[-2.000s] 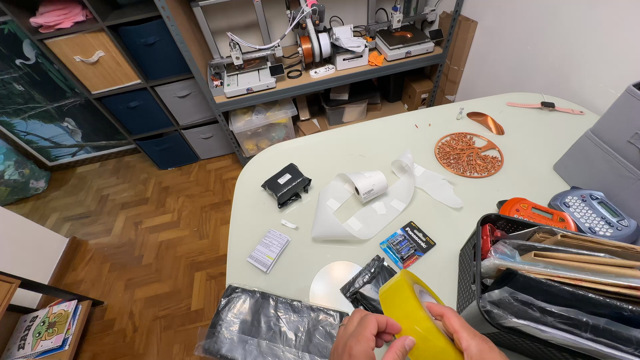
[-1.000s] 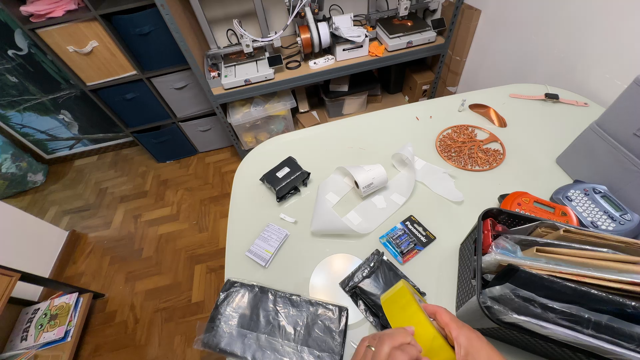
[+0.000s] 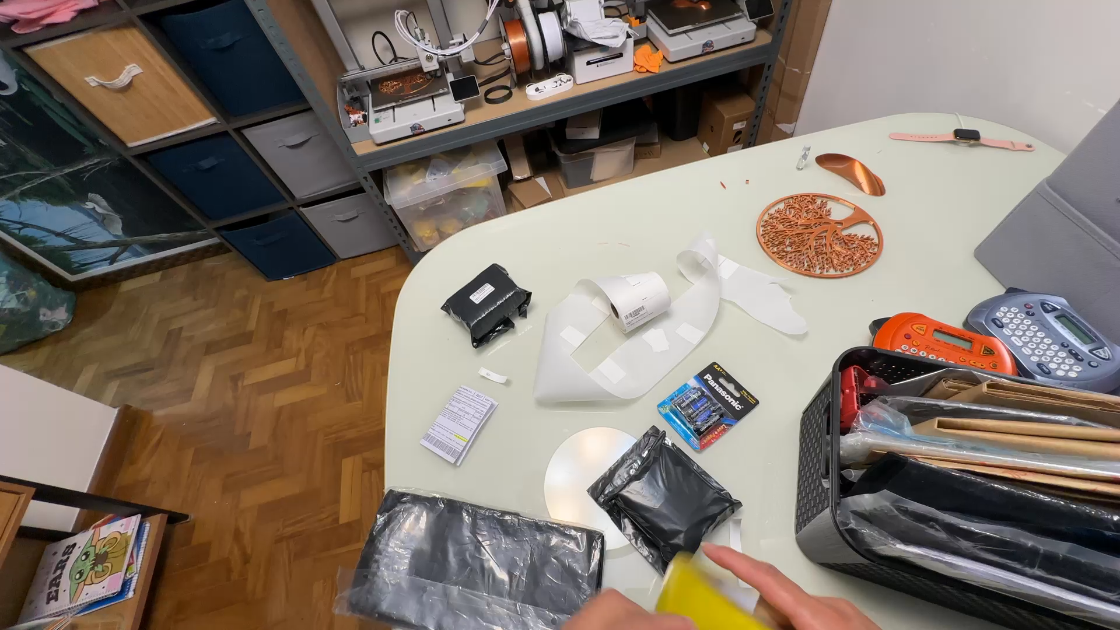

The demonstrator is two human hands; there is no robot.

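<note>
At the bottom edge, a roll of yellow tape (image 3: 704,599) is held between my left hand (image 3: 626,612) and my right hand (image 3: 787,595); both hands are partly cut off by the frame. Just beyond the tape lies a small black plastic parcel (image 3: 669,499), overlapping a silvery disc (image 3: 573,477). A larger black plastic mailer (image 3: 481,551) lies flat to the left. Farther back are a Panasonic battery pack (image 3: 709,405), a folded printed paper (image 3: 459,424), a white label roll (image 3: 643,302) with its backing strip unrolled, and another black wrapped parcel (image 3: 486,304).
On the right stands a black basket (image 3: 818,472) of mailers, with an orange label maker (image 3: 945,341) and a blue-grey label maker (image 3: 1041,337) behind it. A copper-coloured tree disc (image 3: 821,234) and a watch (image 3: 967,136) lie farther back. Shelves with 3D printers (image 3: 416,105) stand beyond the table.
The yellow tape and both hands have moved down toward the frame's bottom edge, leaving more of the small black parcel in sight. The parcels and other table items look unmoved.
</note>
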